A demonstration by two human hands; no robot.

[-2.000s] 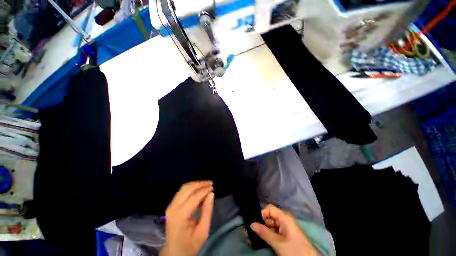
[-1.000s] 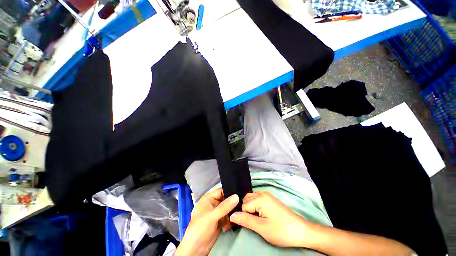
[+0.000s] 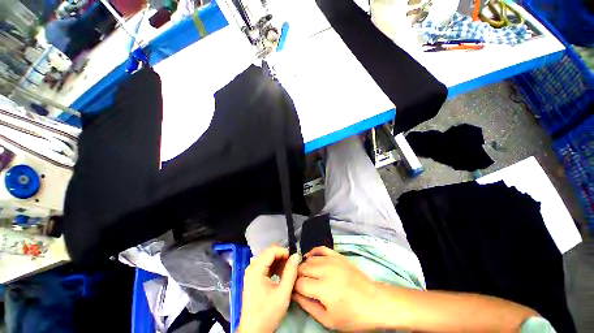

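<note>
A large black fabric panel (image 3: 247, 156) lies on the white table and hangs over its front edge, its top corner at the presser foot and needle area (image 3: 264, 47). A narrow black strip (image 3: 284, 188) runs from there down to my lap. My left hand (image 3: 268, 286) pinches the strip's lower end at its fingertips. My right hand (image 3: 329, 286) touches my left and is closed on the strip's end piece, a short part of which stands up above the fingers. The exact grip between the fingertips is hidden.
A long black strip (image 3: 384, 62) lies right of the needle and hangs over the edge. Thread snips (image 3: 456, 47) and a checked cloth (image 3: 469, 29) lie at the right. Stacked black pieces (image 3: 475, 240) are at lower right. Blue baskets (image 3: 560, 117) stand right; a scrap basket (image 3: 238, 279) is below.
Two seconds ago my hands were apart; now they are together at the strip's end. Since one second ago the strip above my left hand looks narrower, folded or turned. The view has shifted slightly.
</note>
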